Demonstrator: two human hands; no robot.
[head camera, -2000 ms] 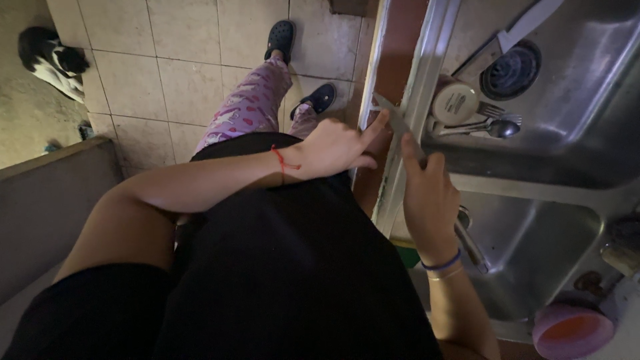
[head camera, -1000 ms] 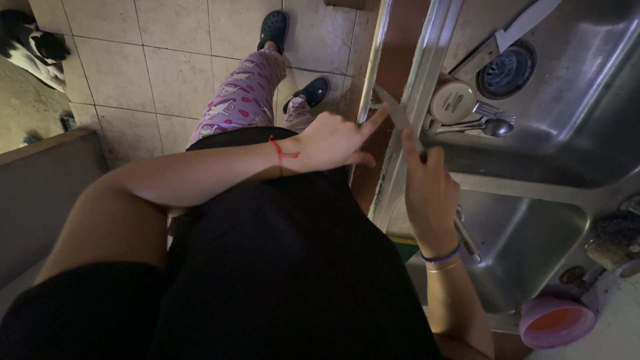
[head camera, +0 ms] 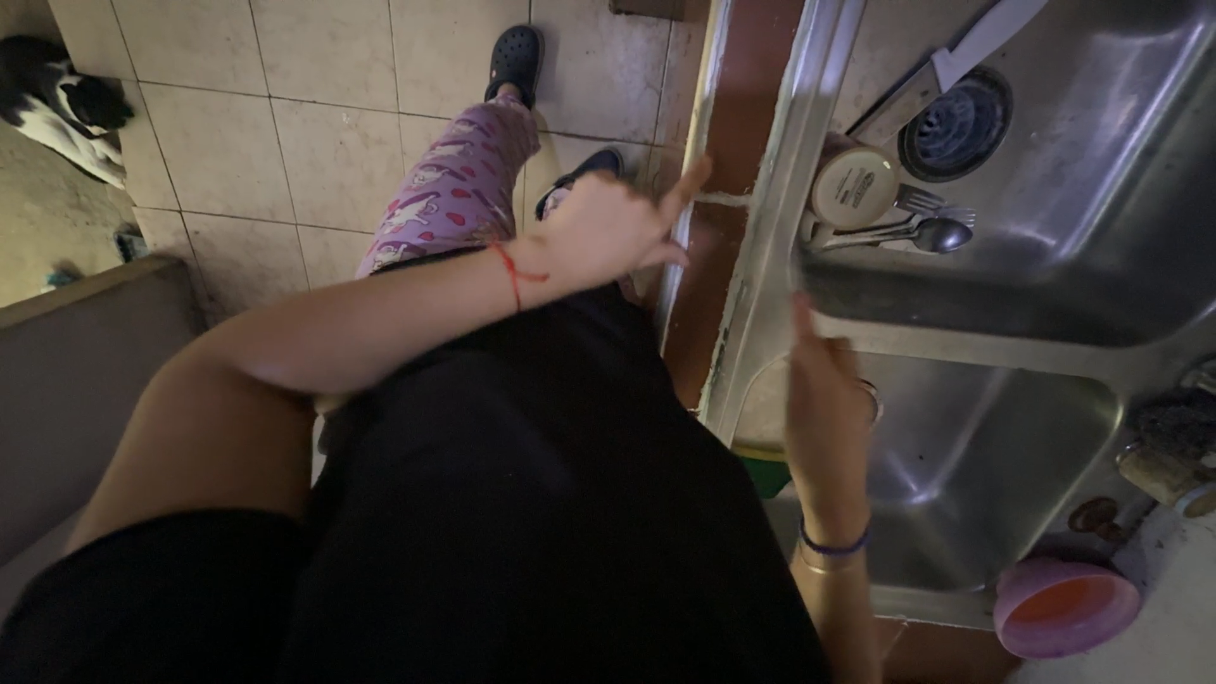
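My left hand [head camera: 613, 228] is over the sink's front edge, index finger and thumb extended, the other fingers curled, with nothing seen in it. My right hand [head camera: 826, 408], blurred, hovers over the near basin with its index finger extended. No blade shows at it, and its palm side is hidden. In the far basin, a white-handled knife [head camera: 988, 43] lies beside the drain strainer [head camera: 955, 123]. A cup [head camera: 855, 185] rests there with its base showing, next to forks [head camera: 936, 204] and a spoon [head camera: 940, 235].
The steel double sink [head camera: 969, 347] has a red-brown tiled edge [head camera: 750, 95]. A pink bowl [head camera: 1069, 608] stands at the lower right, and a green object [head camera: 763, 472] shows beside my right hand. A black-and-white cat [head camera: 71, 109] lies on the floor at left, near a low wall [head camera: 85, 380].
A knife blade showed between my hands in both earlier frames, with my right hand at its handle; it is not discernible now. My right hand has moved away from my left.
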